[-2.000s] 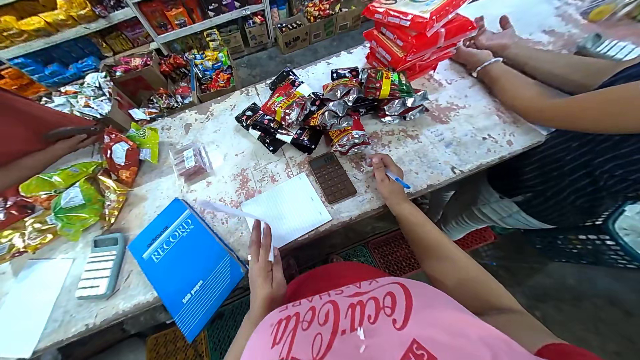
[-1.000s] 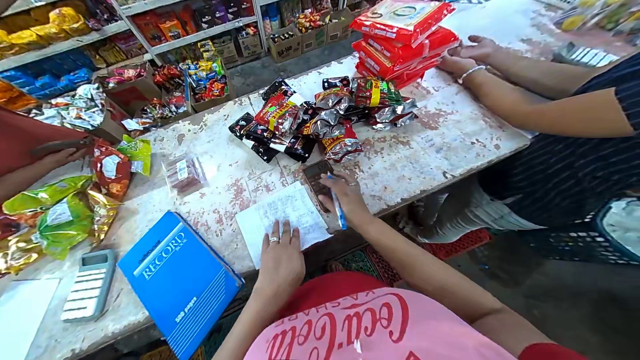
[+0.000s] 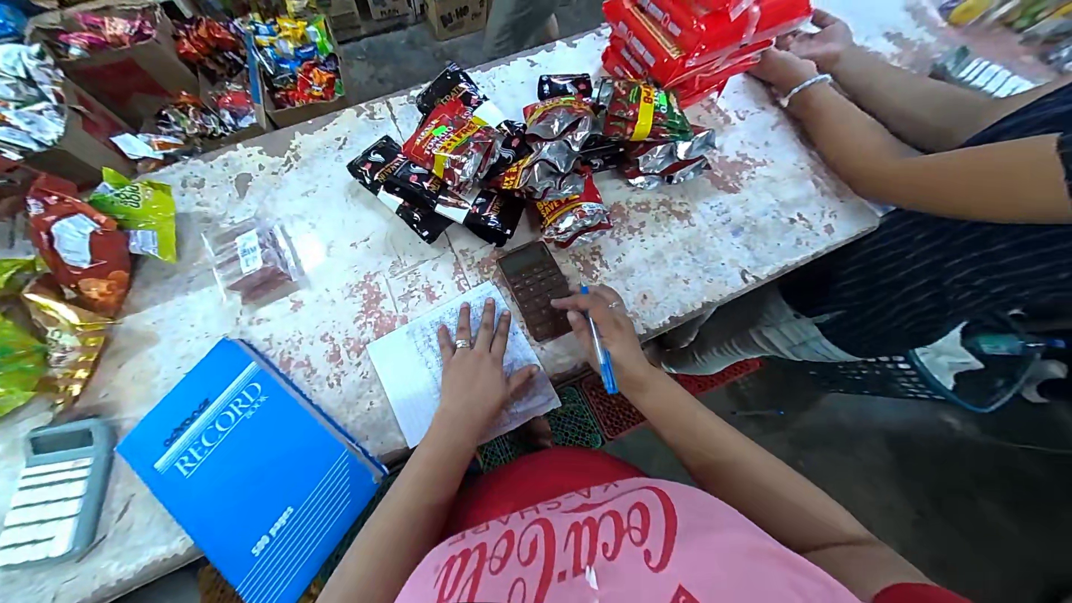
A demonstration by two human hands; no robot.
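Observation:
My left hand [image 3: 481, 368] lies flat with spread fingers on a sheet of paper [image 3: 402, 360] covered in handwriting. My right hand [image 3: 610, 335] holds a blue pen [image 3: 598, 339], its fingers at the lower right edge of a dark brown calculator [image 3: 534, 289]. Left of the paper rests a blue record book [image 3: 251, 469]. Beyond the calculator is a heap of black sachets [image 3: 402, 180] and red and silver foil packs [image 3: 456, 151]. A clear plastic pack [image 3: 251, 260] sits to the left of them.
A co-worker's hands [image 3: 796, 59] touch a stack of red packages [image 3: 687, 42] at the back right. A grey calculator [image 3: 54, 494] and snack bags [image 3: 79, 243] occupy the table's left end. Boxes of sachets [image 3: 293, 67] stand behind the table; a plastic basket [image 3: 879, 377] is at right.
My left hand, at the paper's lifted edge two seconds ago, now lies flat on it. My right hand moved onto the calculator, then slightly back to its lower edge, keeping the pen.

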